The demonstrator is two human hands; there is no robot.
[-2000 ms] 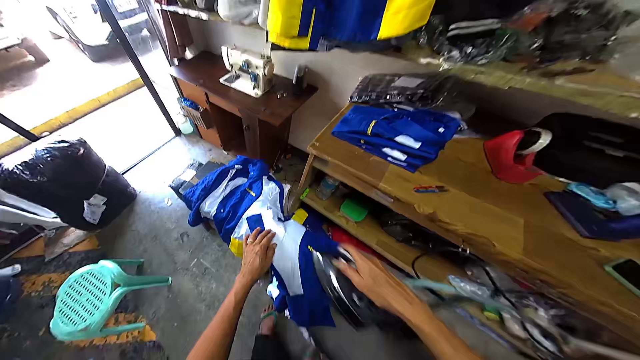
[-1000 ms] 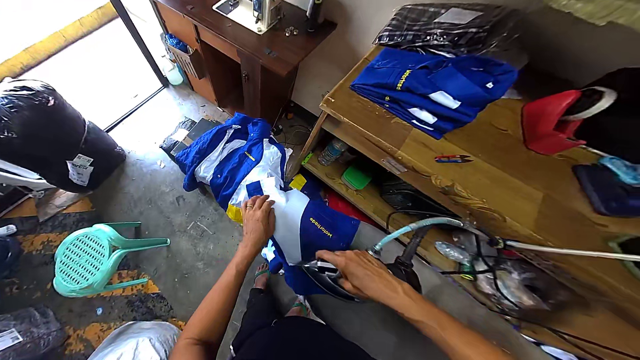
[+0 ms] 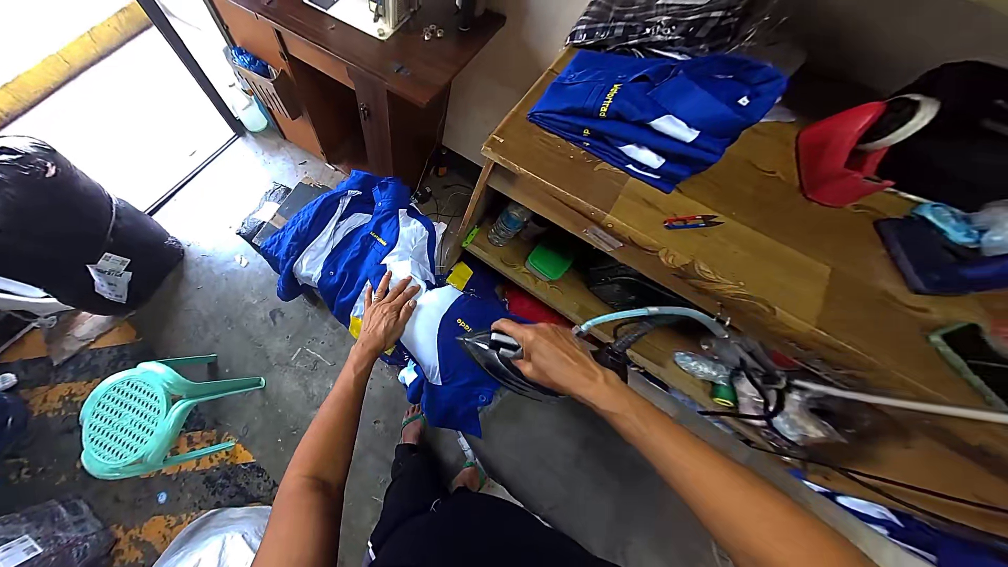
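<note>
My right hand (image 3: 547,354) grips the handle of a steam iron (image 3: 508,370), whose tip lies over the lower blue part of a blue and white garment (image 3: 429,323). A pale hose runs from the iron's rear to the right. My left hand (image 3: 387,313) rests flat, fingers spread, on the garment's white part, holding nothing. Beyond it, more blue and white cloth with yellow writing (image 3: 378,228) spreads toward the wooden desk. The surface under the garment is hidden.
A wooden counter (image 3: 709,260) on the right bears folded blue garments (image 3: 654,110), a red object (image 3: 843,153) and small red and blue tools (image 3: 691,223). Cables and plastic bags crowd its lower shelf. At the left are a green plastic chair (image 3: 126,417) and a black wrapped bundle (image 3: 71,228).
The iron in my right hand now lies over the blue lower part, its tip turned left. My left hand stays on the white cloth. The view has tilted down.
</note>
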